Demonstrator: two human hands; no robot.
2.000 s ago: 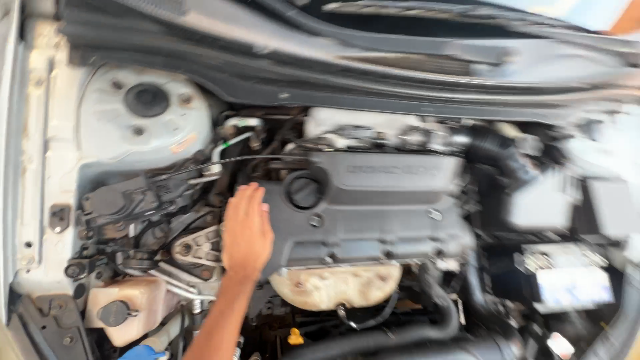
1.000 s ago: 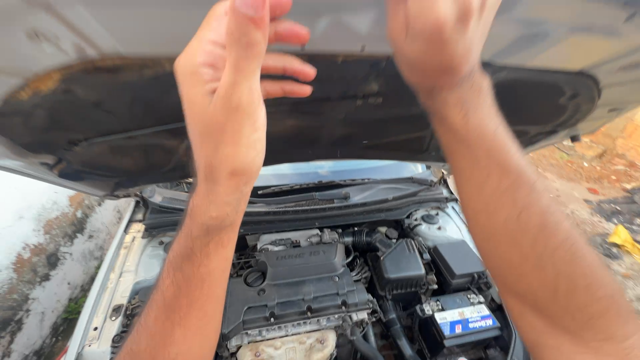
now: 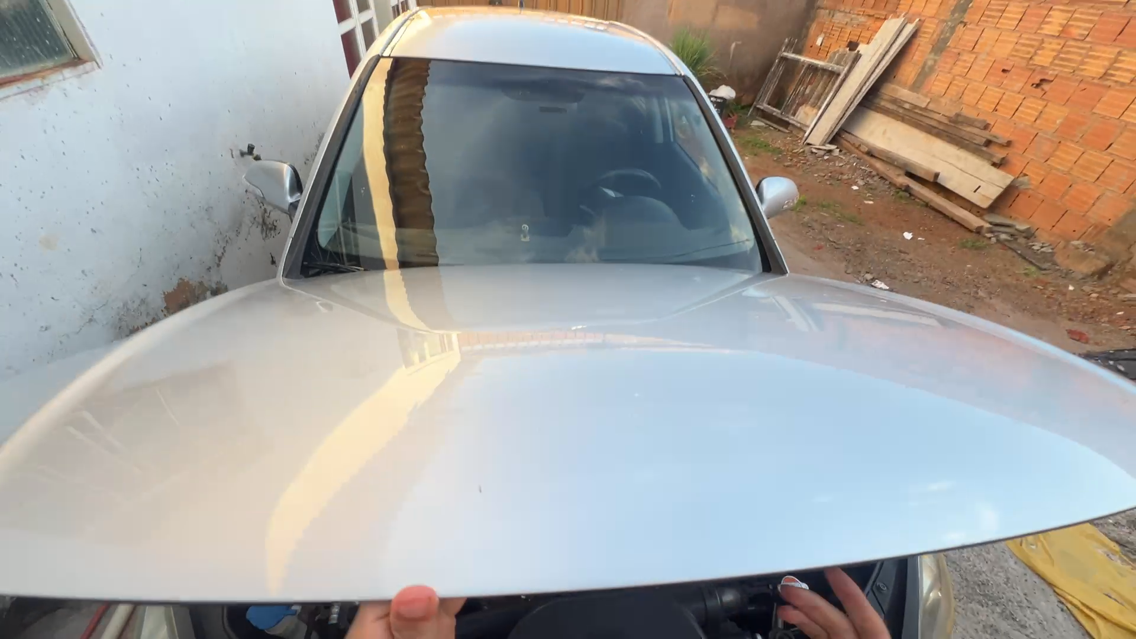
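The silver car hood [image 3: 568, 426] spans the head view, partly raised, with its front edge above the engine bay [image 3: 612, 617]. My left hand [image 3: 408, 612] is at that front edge, thumb over the top and the other fingers mostly hidden beneath. Under the edge further right is my right hand [image 3: 830, 608], its fingers partly hidden by the hood; whether it bears the hood's weight is not clear. Behind the hood stand the windshield [image 3: 550, 177] and the silver roof [image 3: 532, 40]. A blue cap [image 3: 271, 615] shows below the hood at the left.
A white wall [image 3: 169, 160] runs close along the left side, near a side mirror [image 3: 277, 185]. On the right are another mirror [image 3: 777, 195], wooden boards [image 3: 932, 155] against a brick wall [image 3: 1056, 98], and a yellow cloth or sheet [image 3: 1078, 568] on the ground.
The hood has come down from overhead and now covers most of the engine bay. Both hands have moved down with it to its front edge. The view has tilted up toward the windshield.
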